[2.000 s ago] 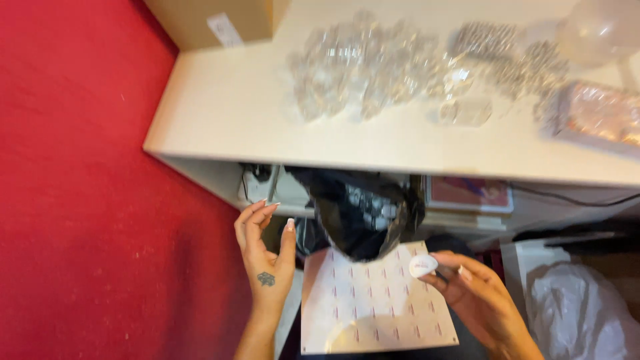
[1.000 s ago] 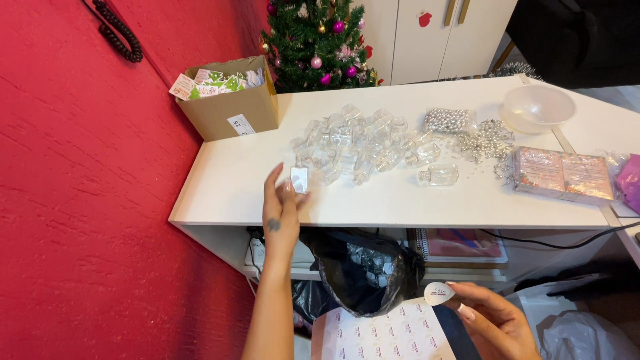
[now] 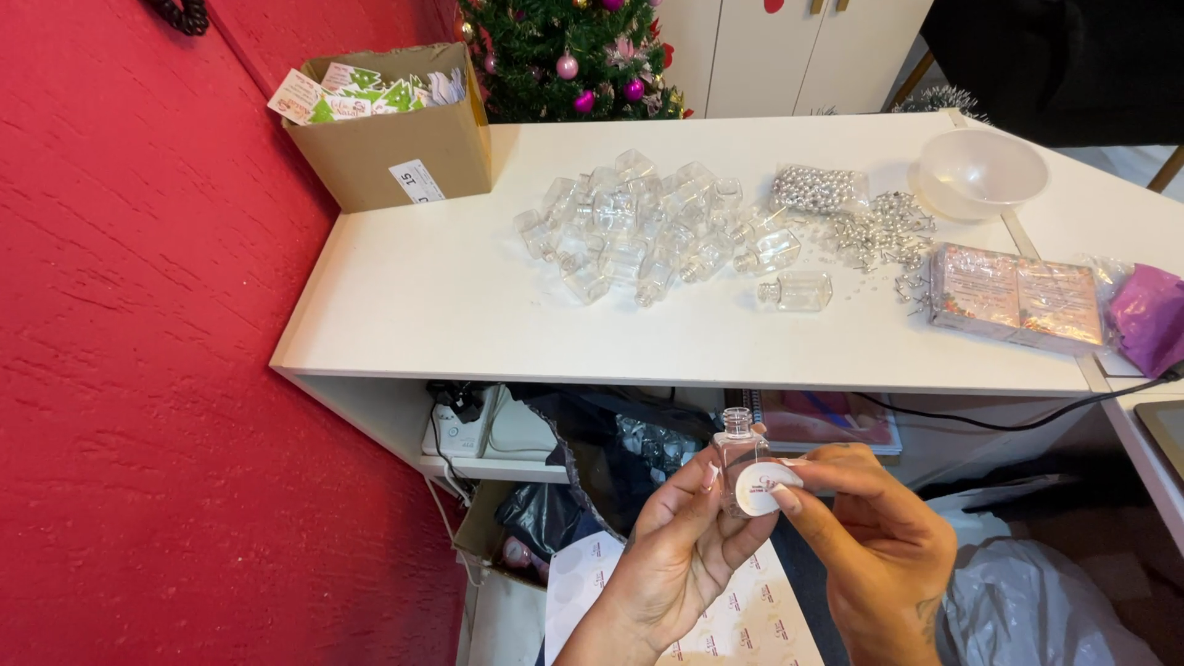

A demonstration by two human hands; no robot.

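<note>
My left hand (image 3: 680, 546) holds a small clear plastic bottle (image 3: 737, 444) upright, its threaded neck uncapped. A round white sticker (image 3: 766, 488) with print covers part of the bottle's front; my right hand (image 3: 860, 536) pinches its right edge between thumb and fingers. Whether the sticker is fully stuck down cannot be told. Below my hands lies a sheet of round stickers (image 3: 745, 615), partly hidden by my left hand and wrist. Many similar clear bottles (image 3: 615, 213) lie heaped on the white tabletop (image 3: 444, 305), and a single one (image 3: 800, 291) lies on its side nearer the edge.
A cardboard box (image 3: 398, 139) of printed tags stands by the red wall. Silver beads (image 3: 819, 190), loose silver pieces (image 3: 883, 231), a translucent bowl (image 3: 982, 176) and wrapped printed packs (image 3: 1017, 296) sit at right. Under the tabletop are a black bag (image 3: 592, 453) and a shelf (image 3: 499, 470).
My left hand has come back from the bottle heap with a bottle, to my right hand. The sticker that my right hand held apart is now against the bottle.
</note>
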